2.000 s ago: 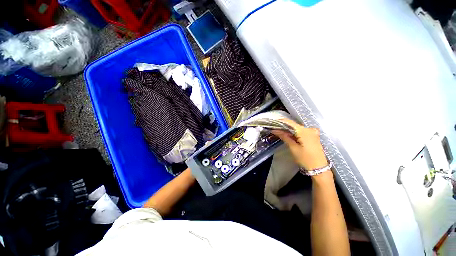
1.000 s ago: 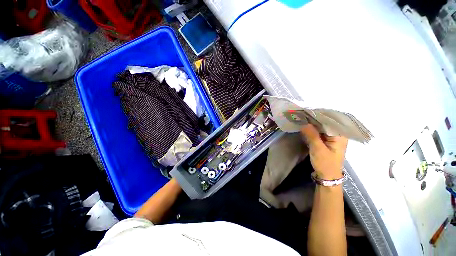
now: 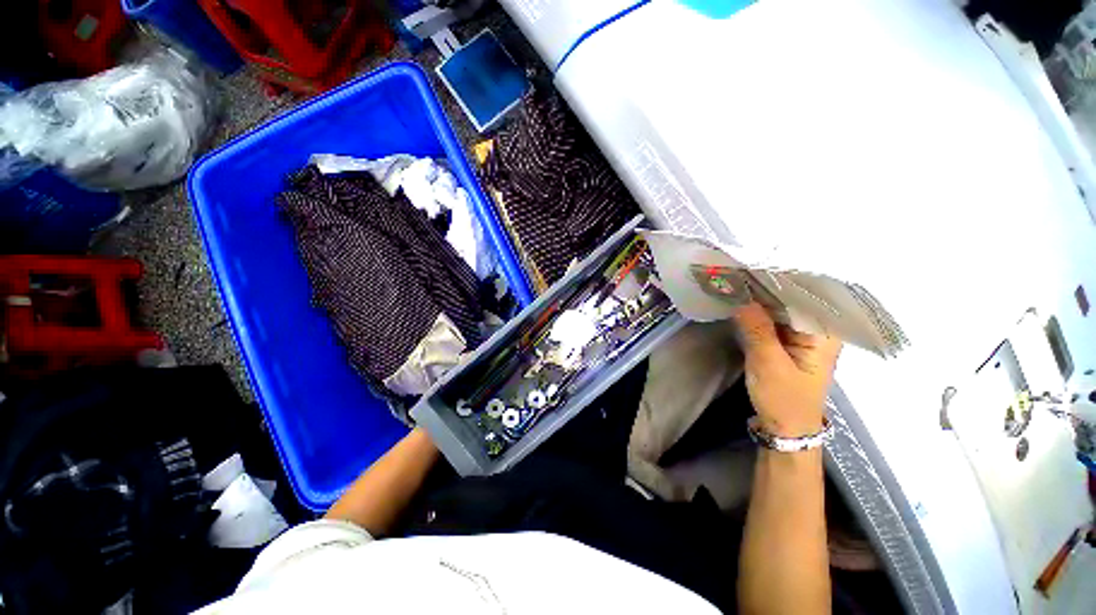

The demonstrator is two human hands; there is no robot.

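Note:
The long grey drawer (image 3: 451,439) is pulled out at the table edge, tilted in view. Small white round bobbins (image 3: 511,417) lie at its near end, with mixed metal, orange and white small parts (image 3: 575,334) farther in. My right hand (image 3: 790,369), with a bracelet at the wrist, grips a pale stack of paper or card (image 3: 829,310) above the drawer's far end and the table. My left forearm reaches to the drawer's near end, but the left hand is hidden behind it.
A blue bin (image 3: 295,451) with striped fabric (image 3: 379,270) stands left of the drawer. More striped fabric (image 3: 559,192) lies beyond the drawer. The white table (image 3: 769,144) is at right, with a metal plate area and an orange-brown tool (image 3: 1062,560). Red stools stand at left.
My right hand has moved the paper stack up and right from over the drawer, uncovering the parts inside. In the last second hand and stack have barely moved.

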